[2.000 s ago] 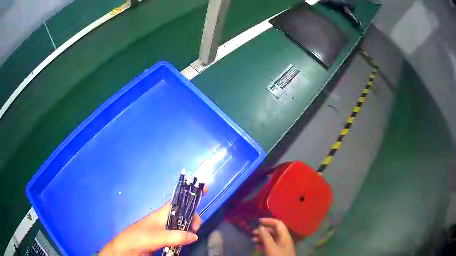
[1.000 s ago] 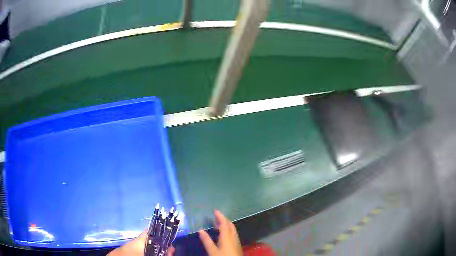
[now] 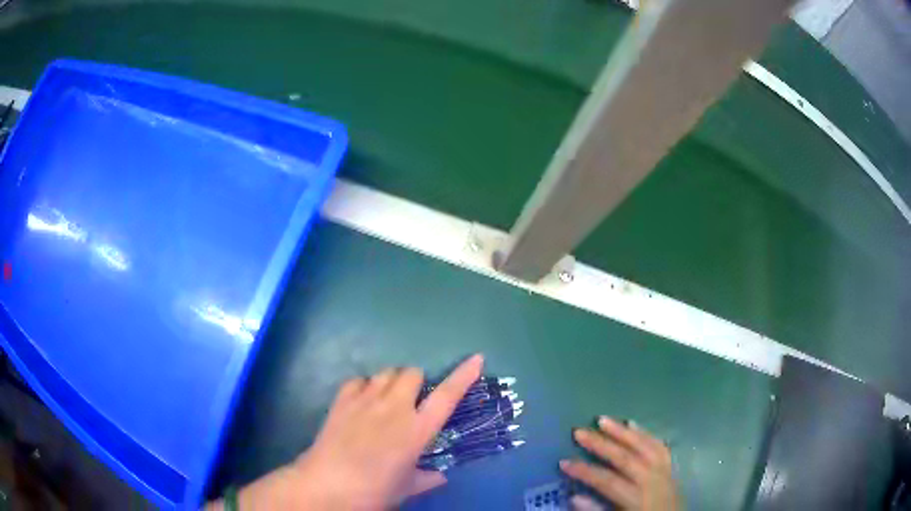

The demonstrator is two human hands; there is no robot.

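A fanned bundle of slim dark sticks with white tips [image 3: 479, 421] lies on the green bench, tips pointing right. My left hand [image 3: 370, 439] is over its left end, index finger above the bundle and thumb below it, closed around it. The covered ends are hidden. My right hand [image 3: 631, 467] is to the right with fingers apart, low over the bench. A small pale sheet with a grid of dark marks [image 3: 545, 497] lies beside its thumb, cut off by the lower edge. Whether the thumb touches it is unclear.
A large blue tray [image 3: 150, 230] stands at the left. A grey upright post [image 3: 609, 150] rises from the white edging strip [image 3: 410, 232] behind the bundle. A dark flat panel [image 3: 834, 439] lies at the lower right. A green surface extends beyond the strip.
My left hand has moved the bundle from over the blue tray down to the bench right of it. My right hand is now beside the gridded sheet. The view has turned and come closer.
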